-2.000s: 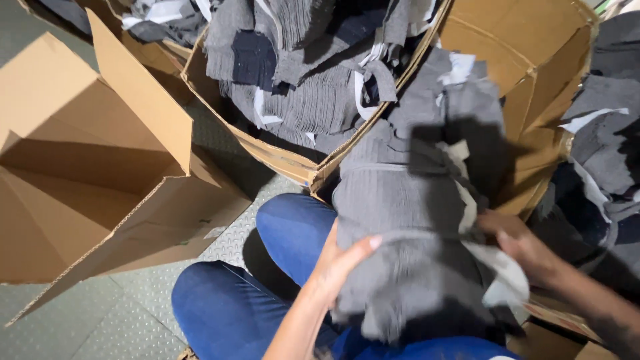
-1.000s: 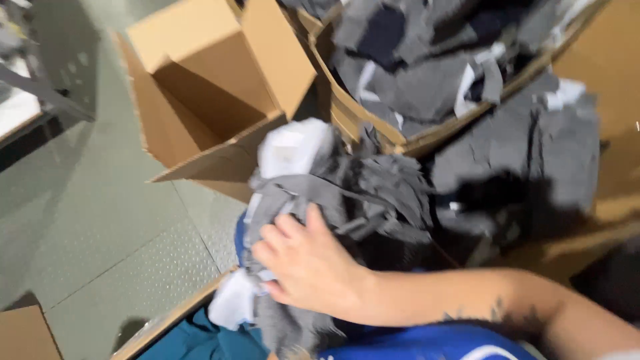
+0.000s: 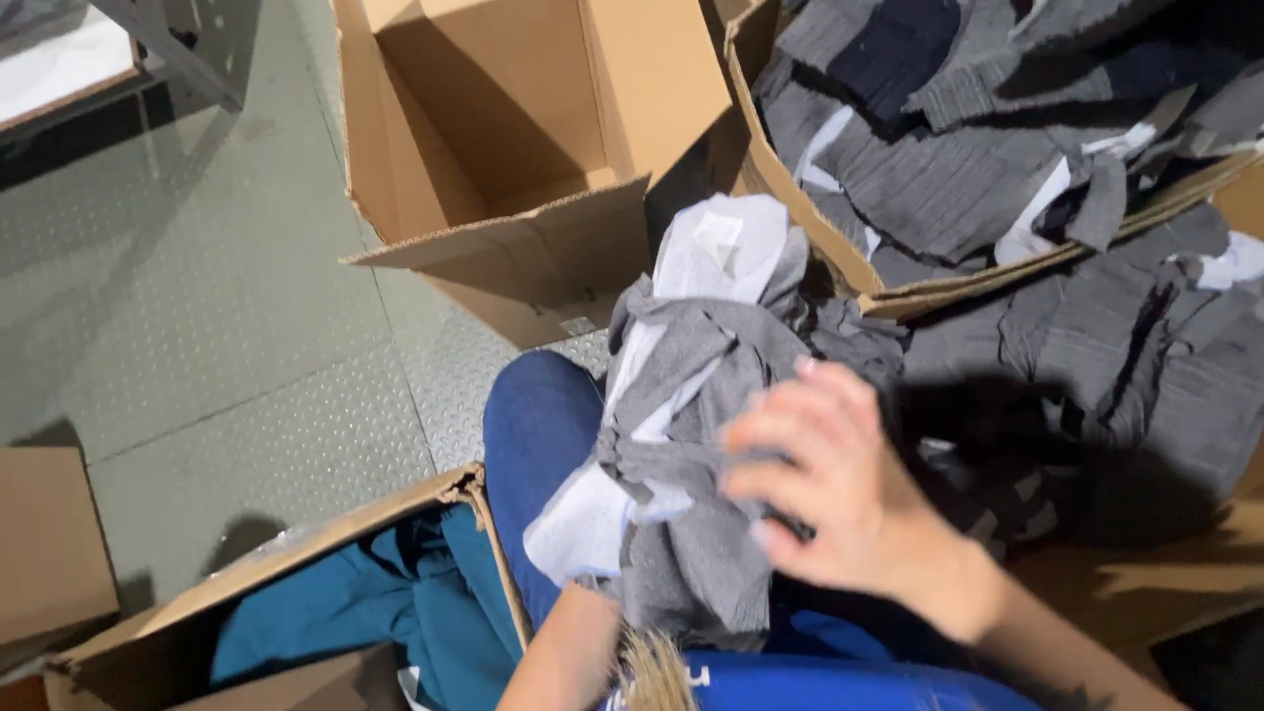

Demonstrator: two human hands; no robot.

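A bundle of grey fabric pieces (image 3: pixel 691 395), tied around with a strip of grey cloth and with white pieces at both ends, lies across my lap. My right hand (image 3: pixel 820 474) is at the bundle's right side, fingers apart and slightly blurred, with nothing visible in them. Only the forearm of my left arm shows, at the bottom; the left hand is hidden beneath the bundle's lower end. More stacked grey fabric (image 3: pixel 1165 355) lies in a box at the right, partly in shadow.
An open cardboard box (image 3: pixel 533 227) with raised flaps stands ahead. Right of it, a large cardboard box (image 3: pixel 889 296) holds grey and navy fabric pieces. Teal fabric (image 3: pixel 375 602) fills a box at lower left. Another cardboard box (image 3: pixel 49 543) is at the left edge, on a textured metal floor (image 3: pixel 247 355).
Two seconds ago both hands were on a grey stack at the right; the bundle now lies over my lap. My right hand, pressed on it one second ago, has moved rightward. The view has swung left.
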